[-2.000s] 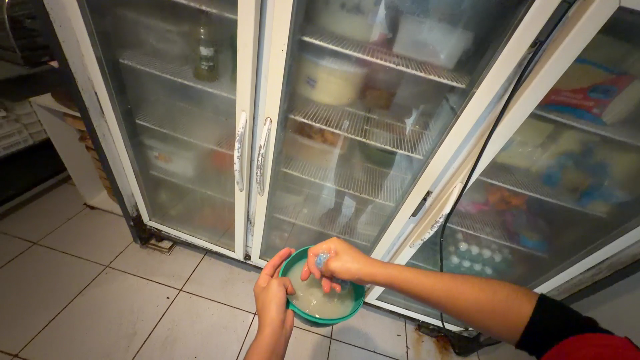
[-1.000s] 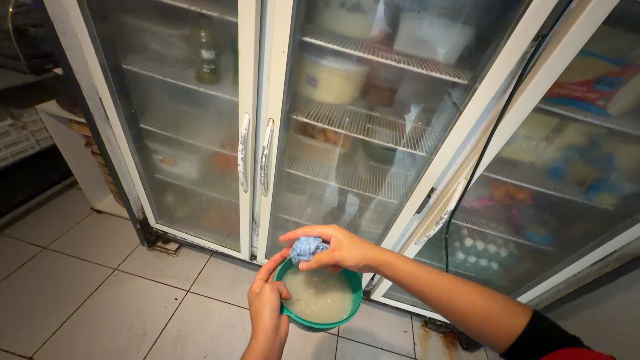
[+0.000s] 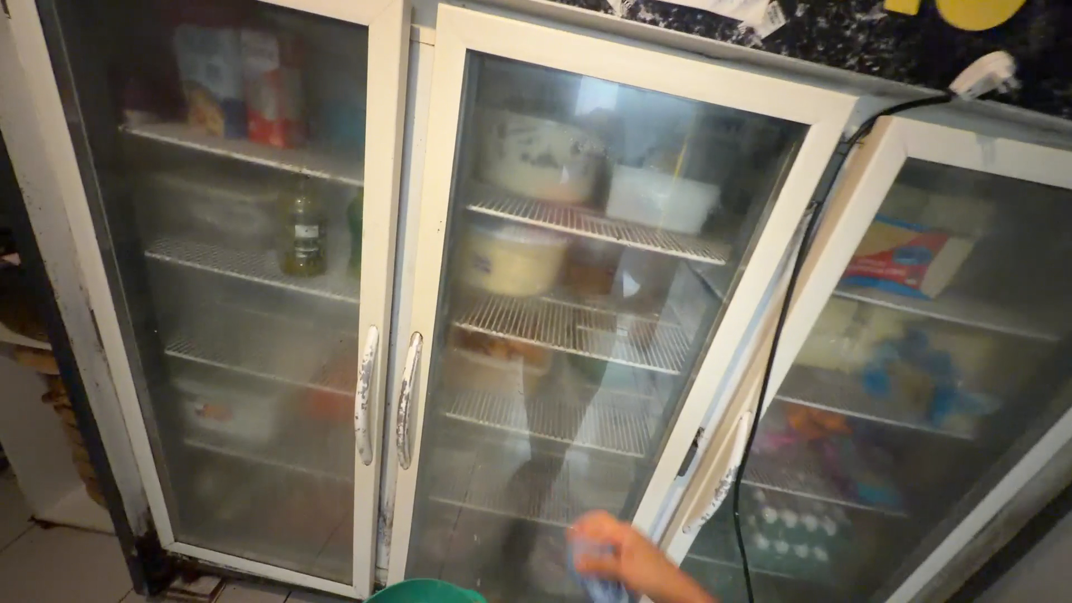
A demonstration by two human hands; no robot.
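Observation:
At the lower edge of the head view, my right hand point(image 3: 624, 553) is closed around a blue cloth point(image 3: 593, 565), blurred, in front of the lower part of the middle glass door point(image 3: 536, 469). To its left, only the rim of a green bowl point(image 3: 427, 591) shows at the bottom edge; what the bowl holds is hidden. My left hand is out of the frame. The middle door has a worn white handle point(image 3: 409, 400), next to the handle point(image 3: 366, 395) of the left door.
Behind the glass stand a bottle point(image 3: 303, 234), a round tub point(image 3: 517, 258) and a white container point(image 3: 662, 199) on wire shelves. A black cable point(image 3: 775, 352) hangs between the middle and right doors. Floor tiles point(image 3: 59, 561) show at lower left.
The view has tilted up a lot. My right hand with the blue cloth has moved from over the bowl to its right. My left hand, earlier at the bowl's rim, has left the view.

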